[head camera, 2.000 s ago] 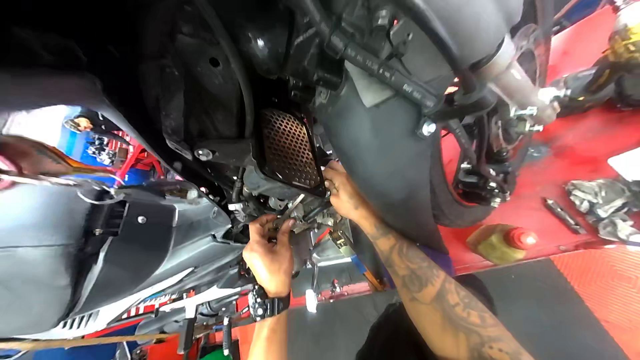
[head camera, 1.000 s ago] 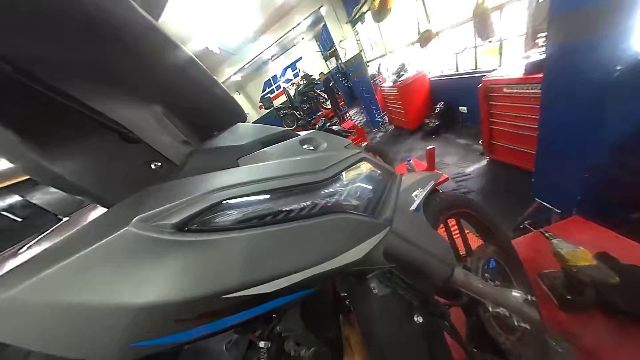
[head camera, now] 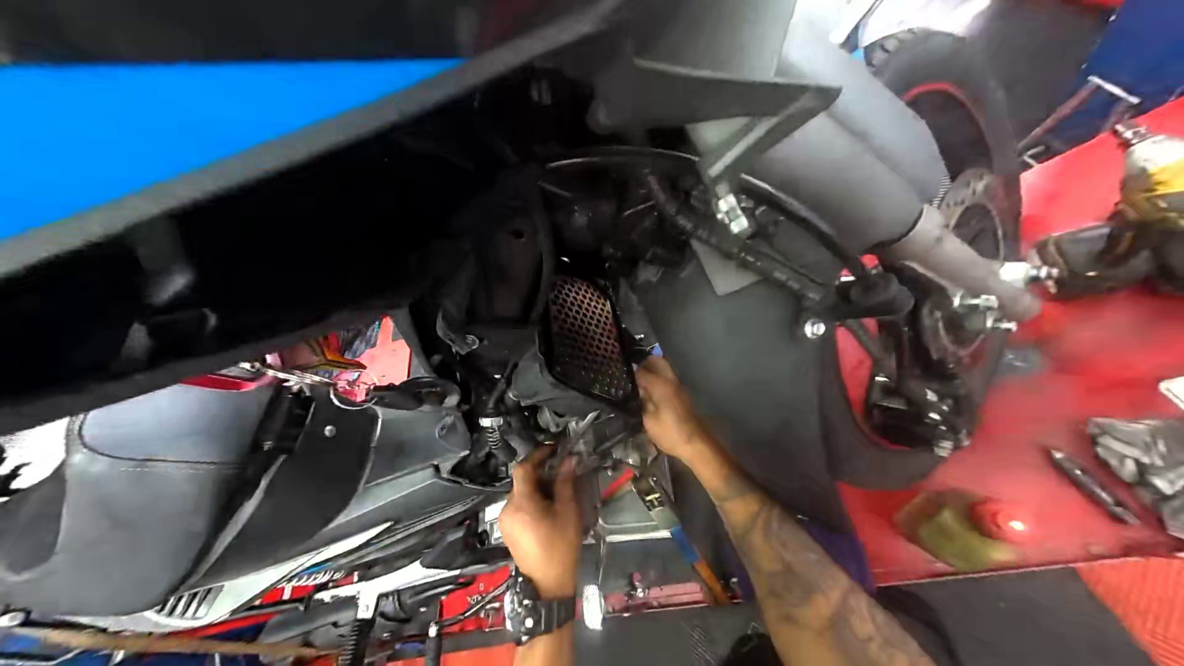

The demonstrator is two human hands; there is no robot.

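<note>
A motorcycle with its side opened fills the view. My left hand (head camera: 544, 523), with a wristwatch (head camera: 536, 610), is at the dark parts below the perforated metal grille (head camera: 585, 335); its fingertips are blurred, and whether they hold something cannot be told. My right hand (head camera: 668, 412) reaches in at the grille's lower right edge, beside the dark front fender (head camera: 740, 370); its fingers are partly hidden behind the frame parts. A coil spring (head camera: 493, 435) sits left of the grille. Below and between the hands lies a blue and orange strip-like thing (head camera: 689, 550).
A grey and blue body panel (head camera: 213, 139) hangs close overhead. The seat (head camera: 157, 472) is at left, the front wheel (head camera: 962, 120) at upper right. On the red platform (head camera: 1036, 462) are a bottle with a red cap (head camera: 957, 529), a pen-like tool (head camera: 1094, 486) and a crumpled grey cloth (head camera: 1147, 462).
The view has swung from the motorcycle's outer panel and the workshop back down to the open side. Both hands show again, near the grille as two seconds ago.
</note>
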